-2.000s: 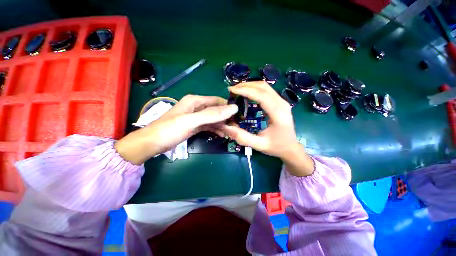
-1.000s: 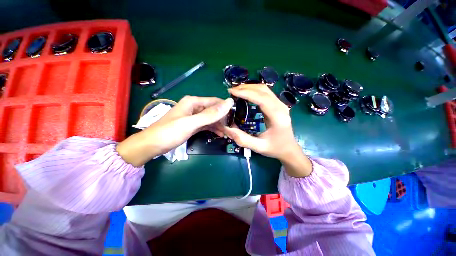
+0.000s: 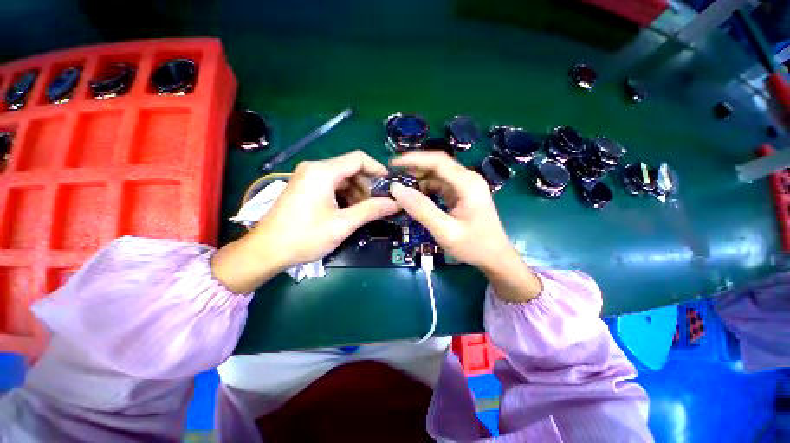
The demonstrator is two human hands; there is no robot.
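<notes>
My left hand [image 3: 320, 208] and my right hand [image 3: 450, 203] hold one round black unit [image 3: 394, 183] between thumbs and fingers, above the test fixture. The unit's edge and metallic rim show; its face is mostly hidden by the fingers. Below the hands lies the black fixture plate [image 3: 364, 254], largely covered by them. The blue circuit board [image 3: 417, 238] shows partly under my right hand. A white USB cable [image 3: 432, 303] runs from the board's lower edge towards the bench's front edge.
A red foam tray [image 3: 160, 212] at left holds black discs in its top row. Beside it are a disc [image 3: 251, 130], a slim grey stick [image 3: 309, 138] and a white cloth [image 3: 262, 201] over a yellow ring. Several black discs [image 3: 552, 176] lie right of the fixture. A person's sleeve [image 3: 762, 320] is far right.
The unit has tilted from standing edge-on to lying flatter. Both hands have shifted around it, with the thumbs now meeting at its near edge. More of the board's lower part shows.
</notes>
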